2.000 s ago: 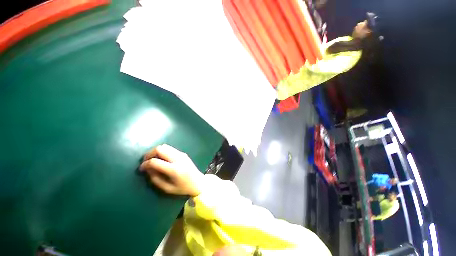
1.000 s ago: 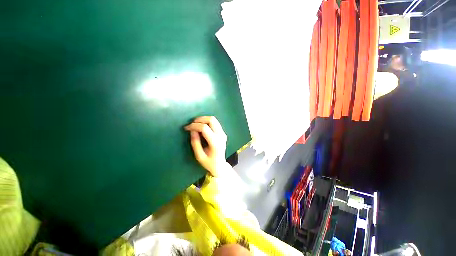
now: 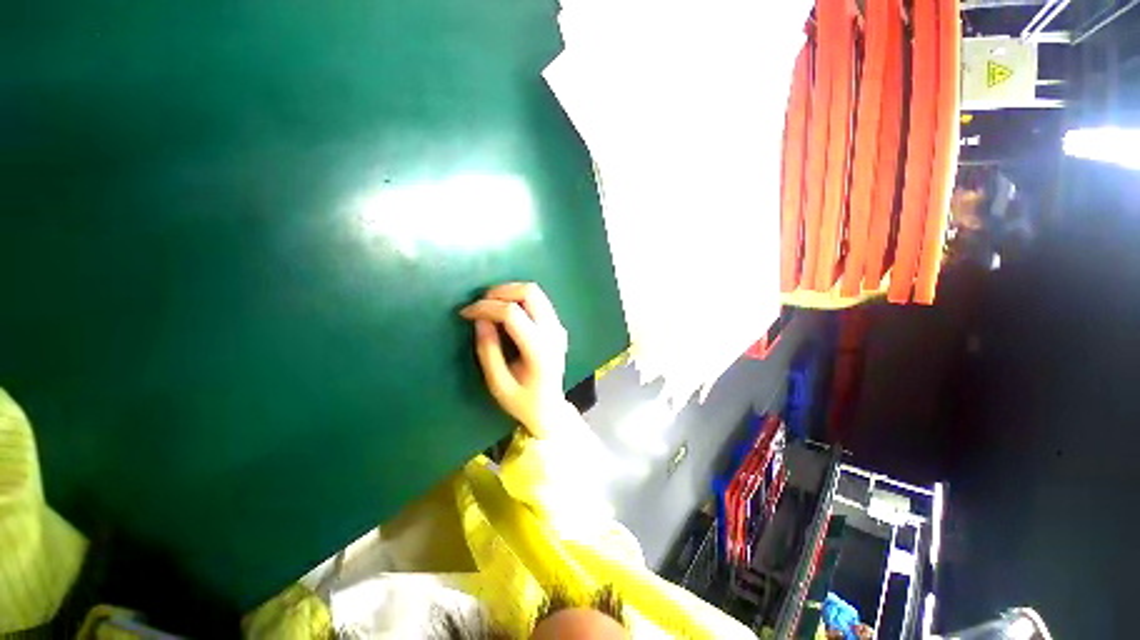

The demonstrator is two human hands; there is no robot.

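My right hand (image 3: 519, 350) rests on the green bench top (image 3: 275, 313), near the bench edge. Its fingers are loosely curled, with a gap to the thumb, and no held thing shows. A fanned pile of white sheets (image 3: 688, 175) lies beyond the hand and overhangs the bench edge. A layered stack of orange trays (image 3: 869, 163) stands against the pile on the right. My left hand is not in view.
A striped yellow-green sleeve (image 3: 31, 525) shows at the left rim; whose it is I cannot tell. Red and blue crates (image 3: 754, 488) stand on the grey floor. A white framed bench (image 3: 894, 506) stands farther off. A box with a yellow warning sign (image 3: 999, 73) is at upper right.
The view has swung round since the first frame. My right hand stays on the bench, curled. The other person's yellow sleeve has moved away from the orange stack.
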